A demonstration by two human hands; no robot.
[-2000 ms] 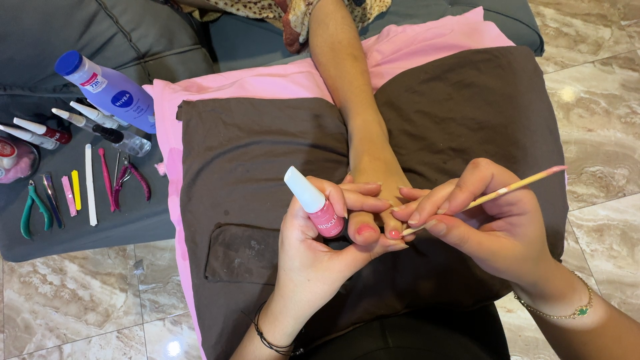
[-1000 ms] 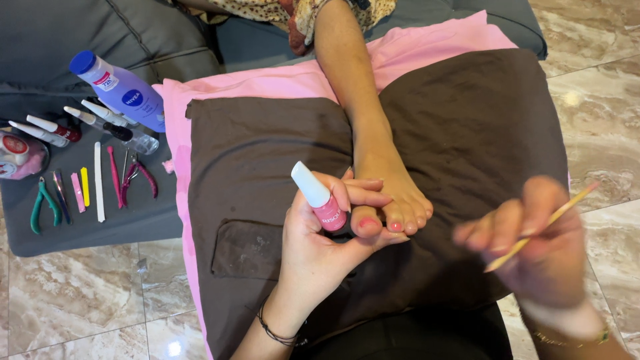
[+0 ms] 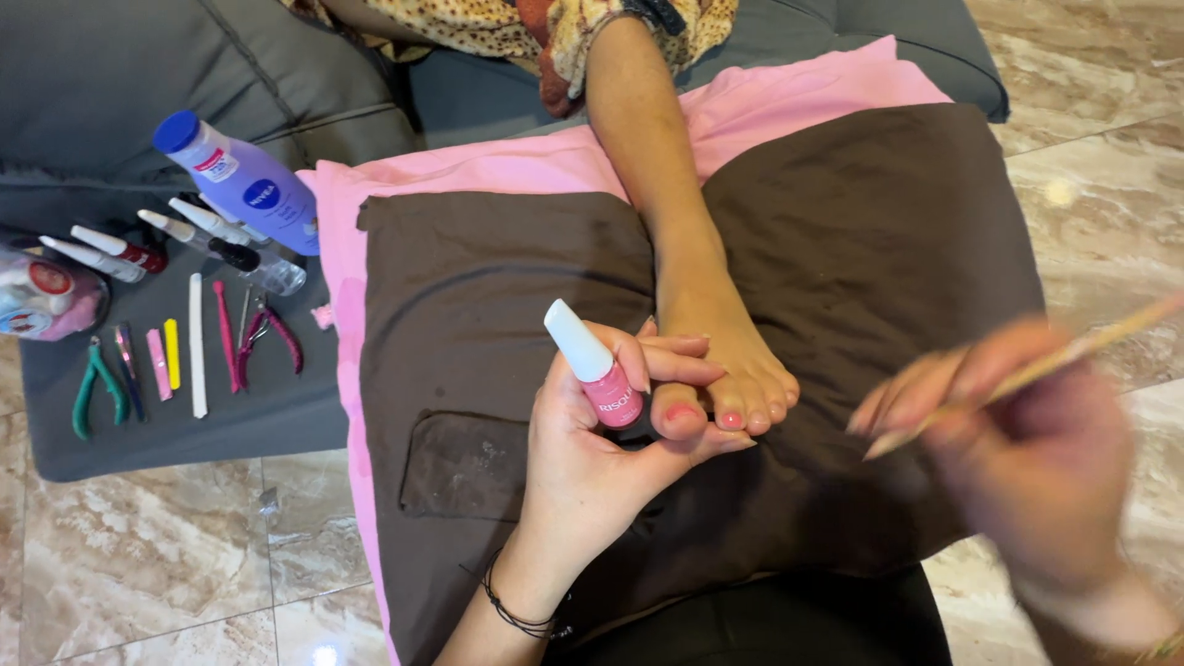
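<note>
My left hand [image 3: 601,444] holds a Risqué bottle of pink nail polish [image 3: 612,393] with a white cap [image 3: 577,339], tilted against the palm. Its thumb and fingers also touch another person's foot [image 3: 717,324] around the big toe [image 3: 678,413]. Pink polish shows on the big toenail and on the second toenail [image 3: 731,421]. My right hand [image 3: 1027,444], blurred, is off to the right of the foot and grips a thin wooden stick [image 3: 1064,356], whose pointed end is toward the lower left. The foot rests on a dark brown cloth [image 3: 860,231].
On the grey seat at the left lie green nippers [image 3: 97,388], pink nippers [image 3: 268,338], a white file [image 3: 197,347] and slim tools. Behind them are several polish bottles [image 3: 120,250], a Nivea lotion bottle [image 3: 250,190] and a jar of cotton [image 3: 46,296]. A pink cloth [image 3: 481,162] borders the brown one.
My right hand, at the toes two seconds ago, has moved away to the right with the stick. My left hand stays at the big toe with the polish bottle.
</note>
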